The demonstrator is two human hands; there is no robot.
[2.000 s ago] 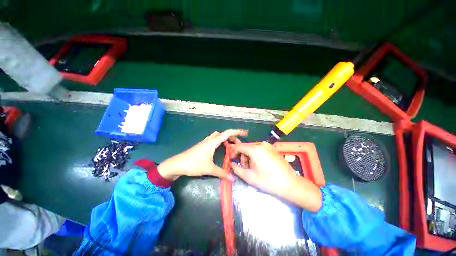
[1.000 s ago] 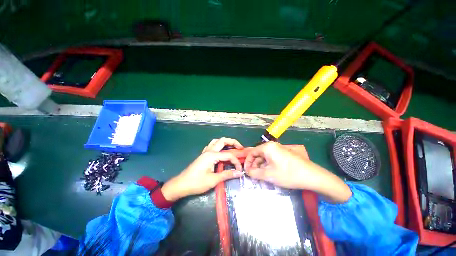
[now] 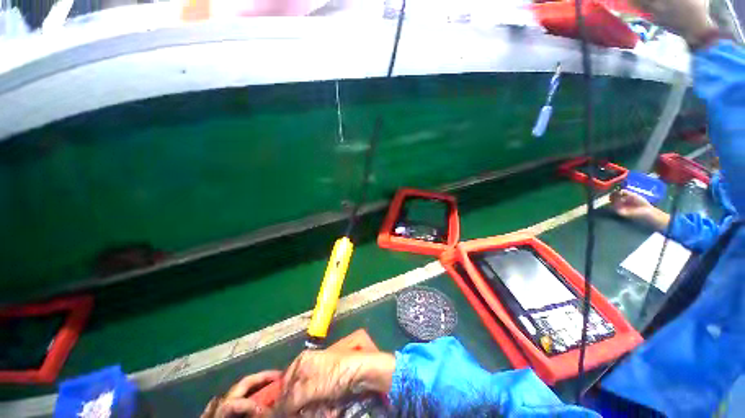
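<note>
My right hand is at the bottom edge, over the red-orange holding frame. My left hand is beside it, mostly cut off by the picture's edge. The fingertips and anything between them are hidden. The tablet in this frame is out of sight, with dark hair blurring the bottom edge. The yellow electric screwdriver hangs upright just beyond my right hand, its black nose down, and neither hand is on it.
The round screw dish is right of my hands. A framed tablet lies beyond it. The blue parts bin is lower left. The green conveyor carries red frames. Another worker's blue sleeves and hands are at right. Dark cables hang down.
The view has swung up and to the right, so my hands and the work now sit at the bottom edge. The screwdriver stands more upright. The neighbouring worker has come into view.
</note>
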